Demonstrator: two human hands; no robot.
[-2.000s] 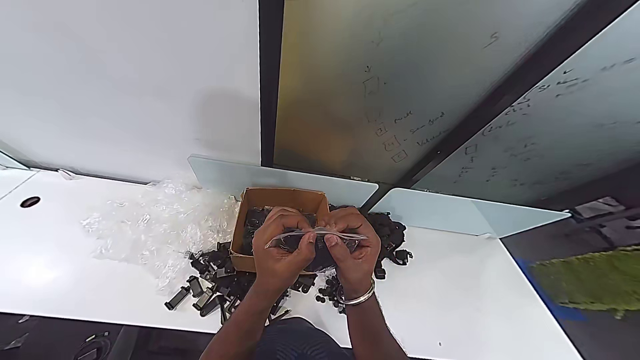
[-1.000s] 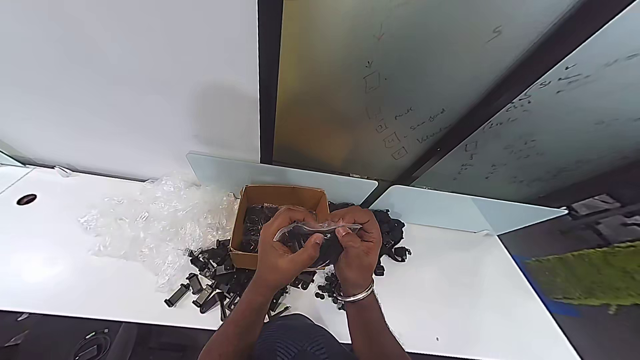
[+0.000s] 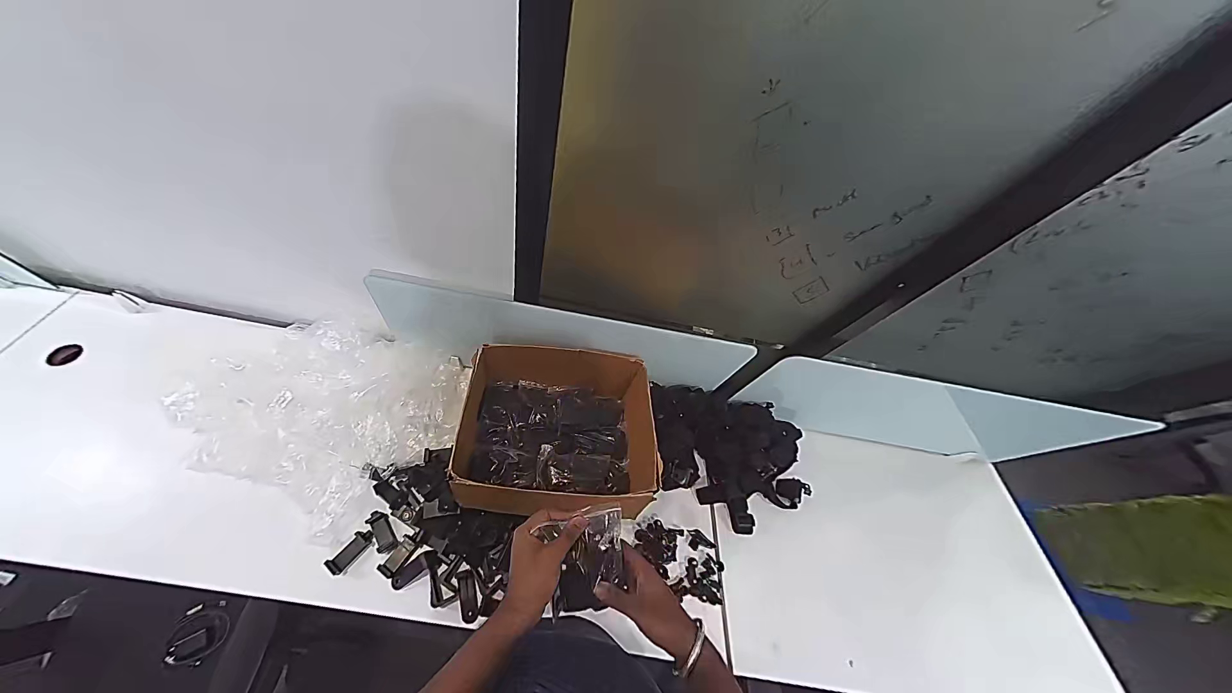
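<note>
My left hand (image 3: 541, 563) pinches the top edge of a clear plastic bag (image 3: 606, 541) that has dark parts inside. My right hand (image 3: 647, 602) holds the same bag from its right side, lower down. Just beyond both hands stands an open cardboard box (image 3: 553, 500), filled with several clear bags of black items (image 3: 553, 438). Black plastic clamp-like parts (image 3: 414, 539) lie in a heap left of my left hand. Small black pieces (image 3: 679, 558) are scattered to the right of the bag. What exactly the held bag contains is too unclear to tell.
A large pile of crumpled clear plastic bags (image 3: 322, 414) covers the white table (image 3: 866, 568) left of the box. Black straps or mounts (image 3: 751, 448) are heaped right of it. Frosted glass dividers (image 3: 558, 337) run behind, below panels bearing handwriting.
Both hands have moved down toward me, from in front of the box to its near side, still with the bag. The box's contents now show more fully.
</note>
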